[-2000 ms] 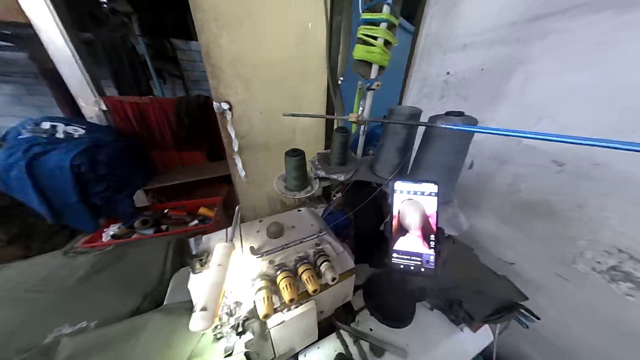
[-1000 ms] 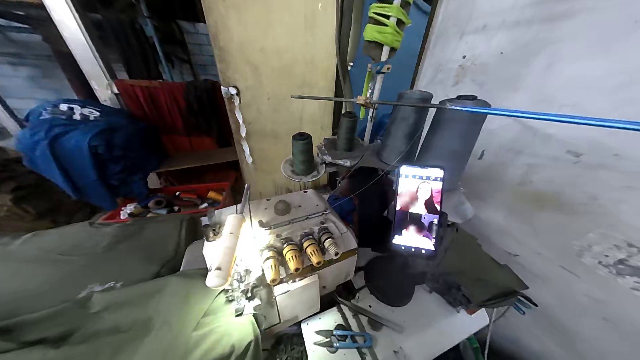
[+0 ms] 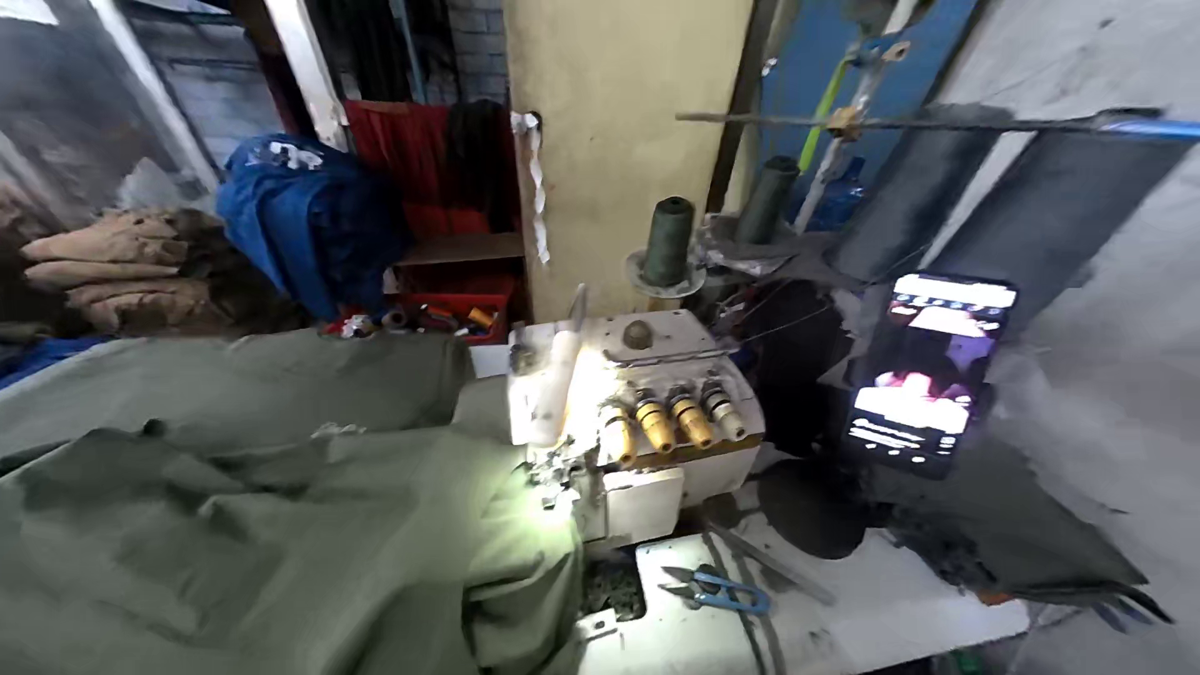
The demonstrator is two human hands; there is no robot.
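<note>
Neither my left hand nor my right hand shows in the head view. A white overlock sewing machine [image 3: 656, 403] stands in the middle, its lamp lit over the needle area, with several yellow and grey tension knobs [image 3: 689, 414] on its front. Olive green fabric [image 3: 309, 544] spreads over the left side and reaches the presser foot area [image 3: 553, 473]. Blue-handled thread snips [image 3: 717, 592] lie on the white machine table [image 3: 872, 609] at the front, below the machine. Beyond them lies a grey metal tool or strip [image 3: 773, 562].
A lit smartphone [image 3: 928, 375] stands at the right, near dark fabric pieces [image 3: 1022, 525]. Behind the machine are a green thread cone [image 3: 668, 242] and large grey cones [image 3: 1041, 206] beneath a horizontal rod [image 3: 750, 119]. Farther left are a red crate [image 3: 459, 309], a blue bundle [image 3: 300, 220] and stacked brown cloth [image 3: 131, 267].
The view has shifted, showing more of the left side and the table front. The picture on the smartphone's screen has changed.
</note>
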